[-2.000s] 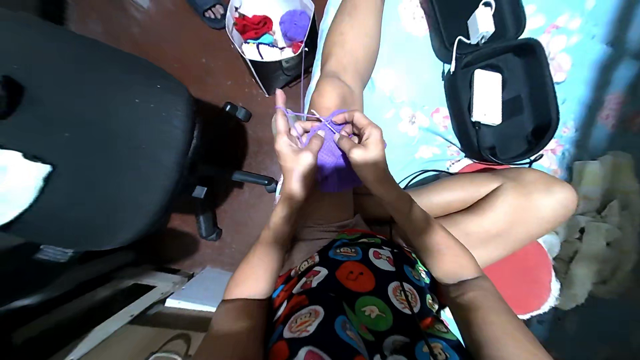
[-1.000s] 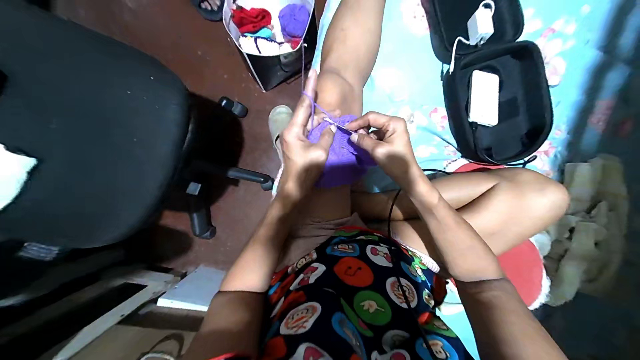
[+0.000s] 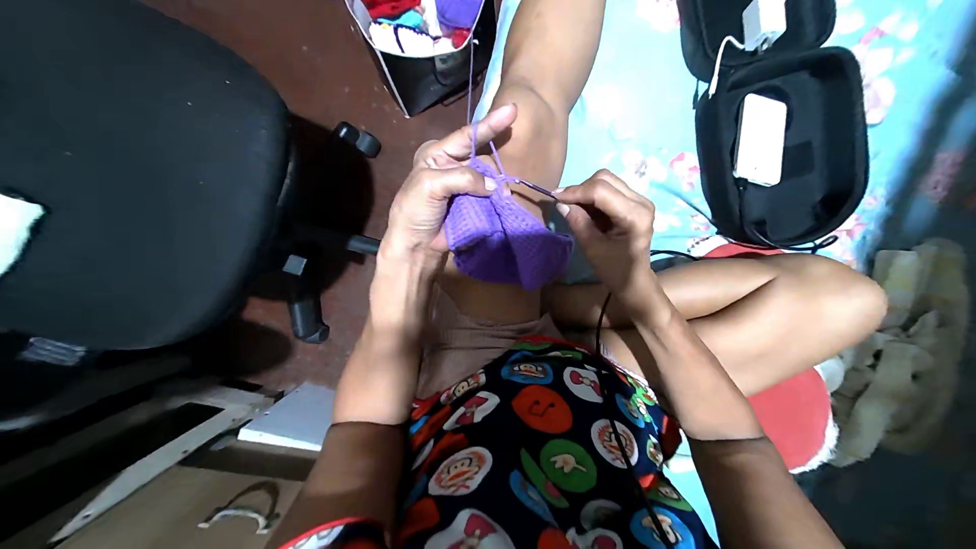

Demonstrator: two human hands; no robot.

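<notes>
Purple crocheted fabric (image 3: 507, 240) hangs from my left hand (image 3: 438, 187), its upper edge pinched under the thumb, above my bent leg. A strand of purple yarn (image 3: 471, 91) runs up from the raised index finger toward a bag. My right hand (image 3: 614, 221) grips a thin crochet hook (image 3: 537, 187) between thumb and fingertips. The hook's tip points left and meets a yarn loop at the top edge of the fabric. The fingers under the fabric are partly hidden.
The open bag (image 3: 412, 49) holding colored yarn stands on the floor ahead. A black office chair (image 3: 145, 175) is at left. On the floral bedsheet (image 3: 640, 114) at right lies an open black case (image 3: 858, 145) with a white device (image 3: 761, 139). A black cable crosses my shirt.
My right hand has moved away from my left, and more of the hook shows between them. The purple fabric now hangs folded with its lower part turned toward me.
</notes>
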